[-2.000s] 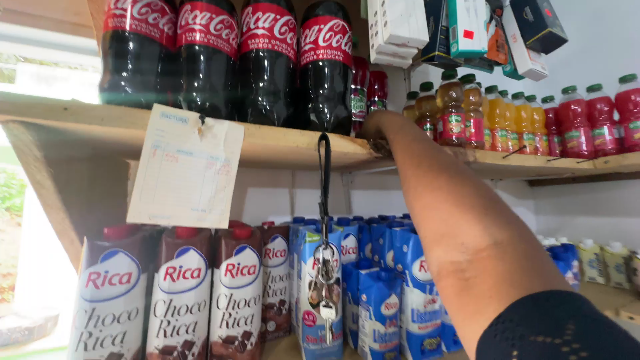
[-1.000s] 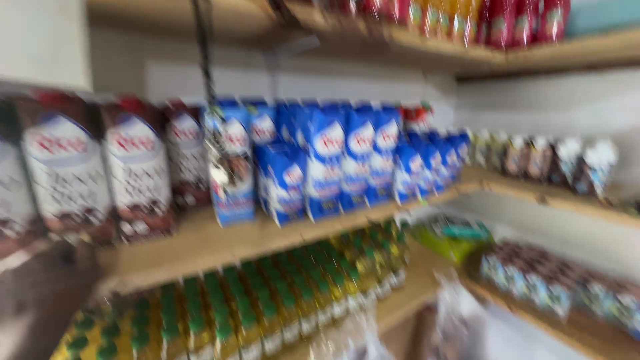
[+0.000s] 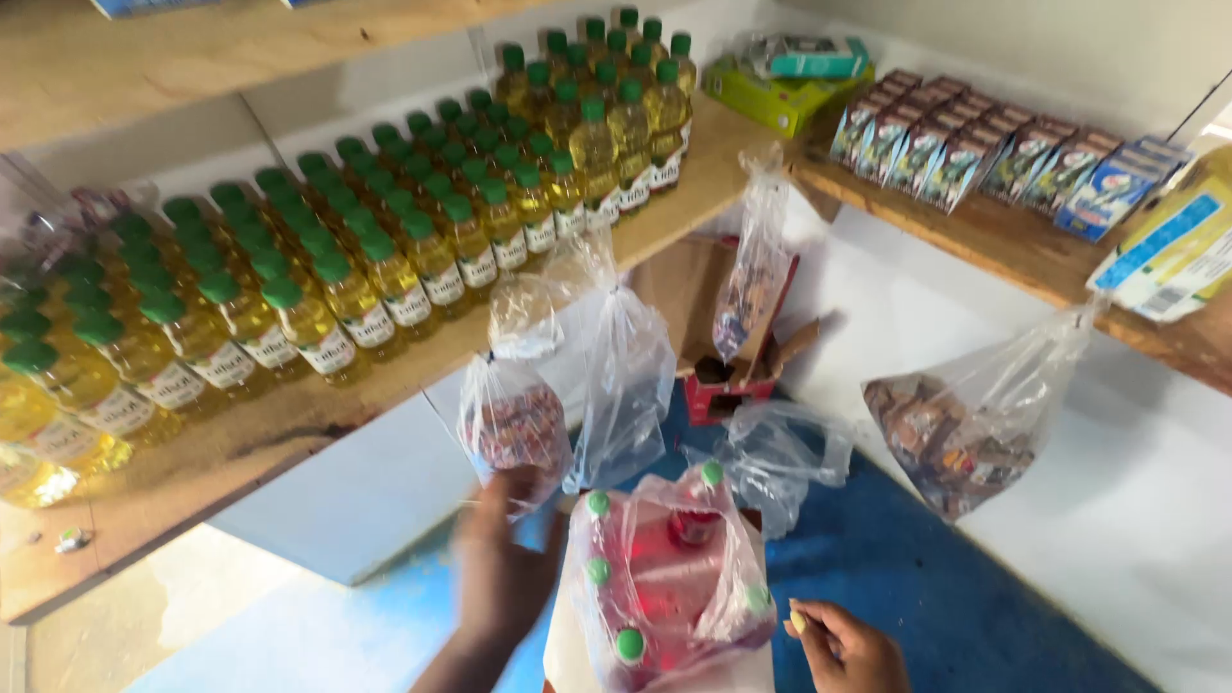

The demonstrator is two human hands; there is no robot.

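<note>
A plastic-wrapped pack of bottles with red drink and green caps (image 3: 664, 587) rests on a white box (image 3: 568, 635) low in the middle; its film is torn on top. My left hand (image 3: 510, 558), blurred, is left of the pack with fingers spread, in front of a hanging clear bag of small wrapped items (image 3: 515, 419); whether it touches the bag I cannot tell. My right hand (image 3: 847, 645) is right of the pack, fingers curled, thumb near the index finger; nothing is plainly seen in it.
Rows of oil bottles (image 3: 375, 245) fill the wooden shelf at left. Small cartons (image 3: 924, 144) line the right shelf. More clear bags hang from the edges (image 3: 621, 375), (image 3: 972, 433). An opened cardboard box (image 3: 731, 390) stands in the corner on the blue floor (image 3: 895, 558).
The view has swung down from the upper shelves to the floor. An arm reached to the upper shelf two seconds ago; now both hands are low, beside the bottle pack.
</note>
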